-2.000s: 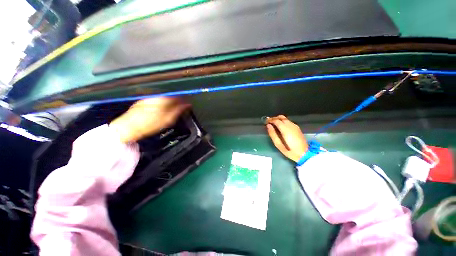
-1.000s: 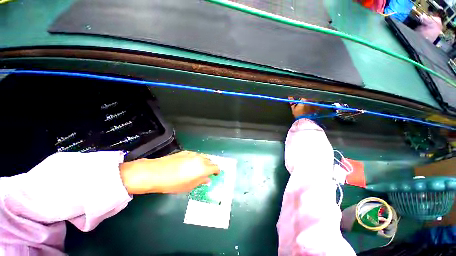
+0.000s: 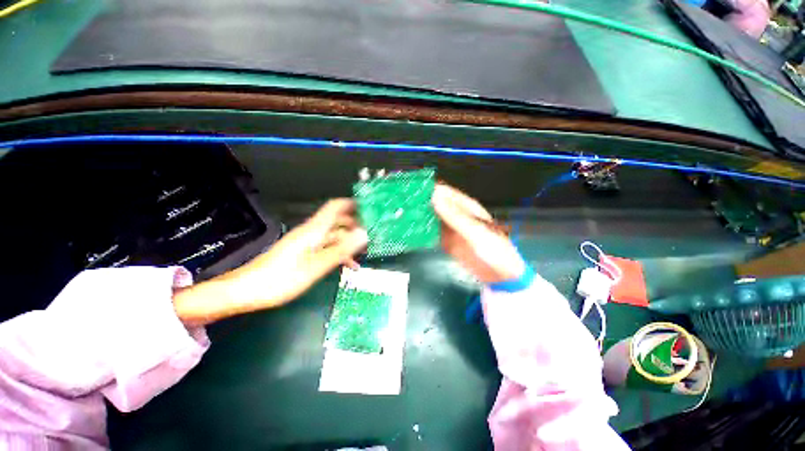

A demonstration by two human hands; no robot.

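Note:
A green circuit board (image 3: 397,213) is held up between my two hands above the bench, blurred, with silvery parts at its top left corner. My left hand (image 3: 331,236) grips its left edge and my right hand (image 3: 466,227) grips its right edge. A blue wrist strap (image 3: 514,280) is on my right wrist. Below the held board, a smaller green board or picture (image 3: 360,321) lies on a white sheet (image 3: 362,374). Whether a tool is in my right hand cannot be told.
A black tote (image 3: 252,195) with boards standing inside is at left. A blue wire (image 3: 424,150) crosses behind the hands. At right are a white adapter (image 3: 594,286), a red card (image 3: 628,280), tape rolls (image 3: 637,354) and a teal fan (image 3: 750,292). Black mats (image 3: 335,44) lie on the shelf.
My left hand has moved up from the white sheet. My right hand has come back from the blue wire. Both now hold a circuit board, and the small green piece on the sheet is uncovered.

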